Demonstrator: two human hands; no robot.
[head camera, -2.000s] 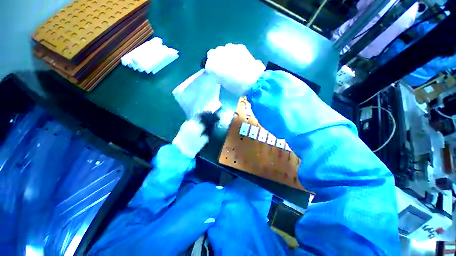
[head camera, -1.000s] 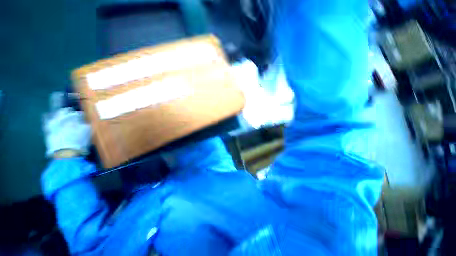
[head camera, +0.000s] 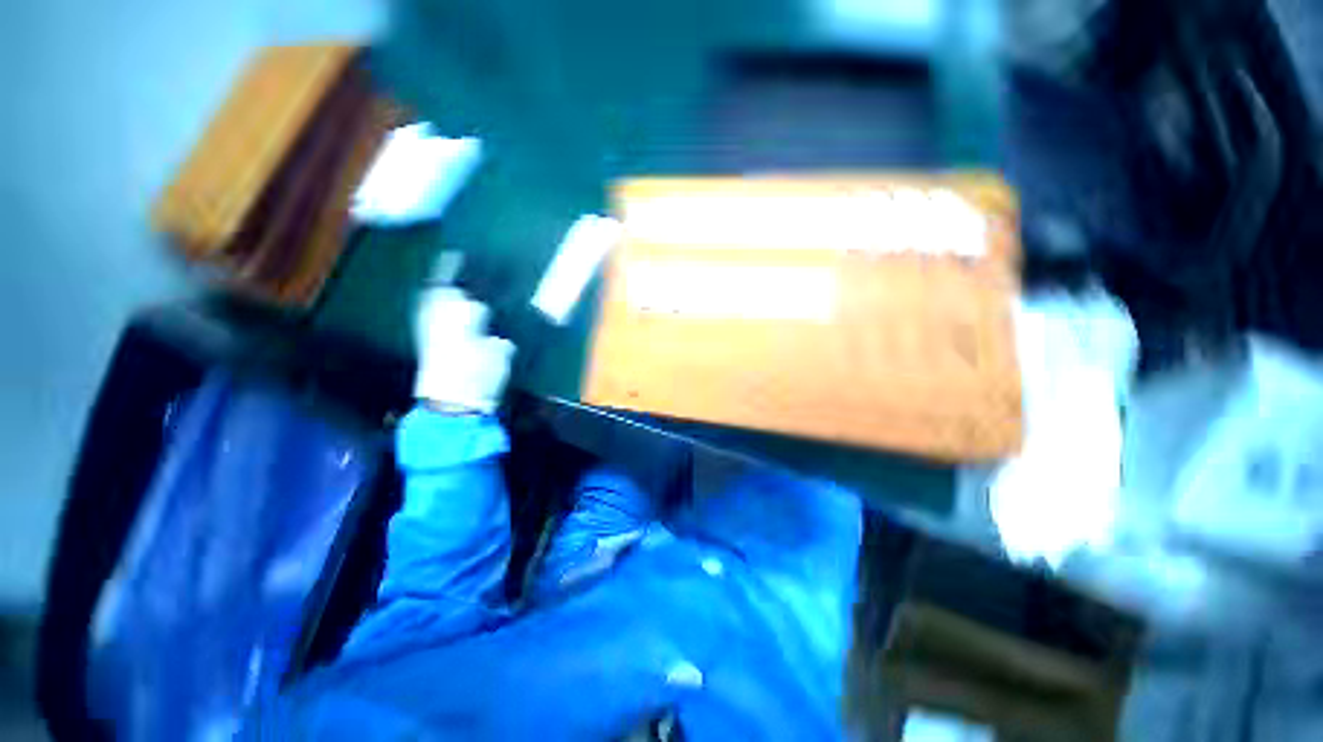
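The picture is blurred. An orange-brown fixture plate (head camera: 813, 355) lies at the bench's near edge. It has a full white row at the back and a shorter white row in front of it. A white bundle (head camera: 576, 268) lies on the green bench just left of the plate. My left hand (head camera: 462, 351), in a white glove, is left of the bundle, apart from it and from the plate. Its fingers look spread, with nothing visible in them. My right hand is not in view. A blurred white mass (head camera: 1066, 420) sits at the plate's right edge; I cannot tell what it is.
A stack of orange-brown plates (head camera: 269, 152) stands at the far left, with white bundles (head camera: 417, 174) beside it. A dark shallow tray (head camera: 827, 113) is behind the working plate. A blue-lined black bin (head camera: 232, 507) is at lower left. Brown boxes (head camera: 1001, 667) are at lower right.
The view has swung to the right, then back left. My left hand has left the plate's left side. My right arm has gone out of the picture. The white bundle now lies beside the plate.
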